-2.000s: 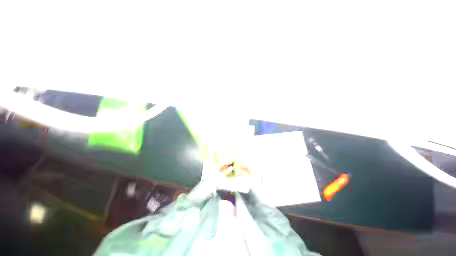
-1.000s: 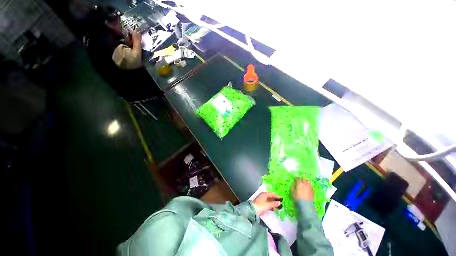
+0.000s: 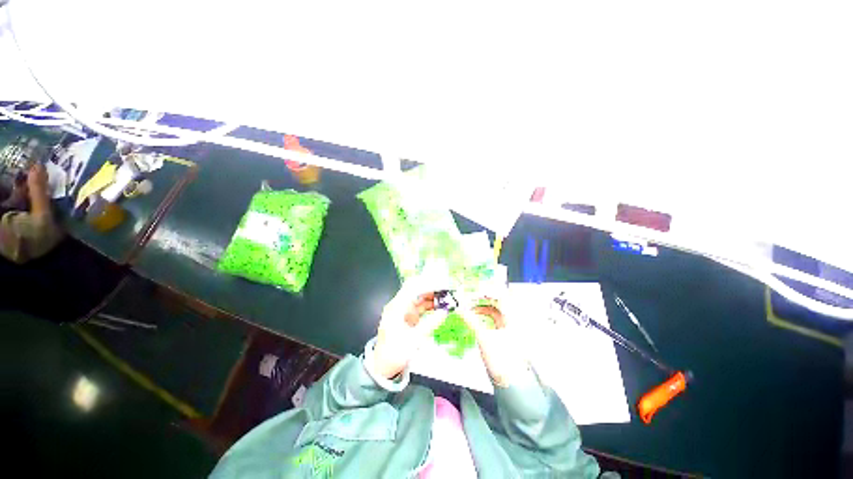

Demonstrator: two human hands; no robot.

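Observation:
My left hand (image 3: 407, 326) holds a small black part (image 3: 446, 300) at its fingertips, above white paper. My right hand (image 3: 492, 324) is close to its right, fingers bent; glare hides whether they grip anything. A loose pile of bright-green plastic parts (image 3: 455, 336) lies between and below the hands. The long clear bag of green parts (image 3: 400, 223) lies just beyond the hands, partly washed out by light. A second, plumper bag of green parts (image 3: 301, 245) with a white label lies apart to the left.
A printed sheet (image 3: 599, 384), caliper (image 3: 585, 319), pen (image 3: 636, 321) and orange utility knife (image 3: 662, 398) lie right. A blue forked tool (image 3: 535, 260) and blue-white marker (image 3: 634, 247) lie behind. An orange-topped container (image 3: 302, 161) stands back left. A person's arm (image 3: 36, 220) shows far left. Lamp glare covers the top.
The view has swung rightward since one second ago. My hands have come off the spread green parts and now meet closer together, with the black part raised between them. The knife is back in view.

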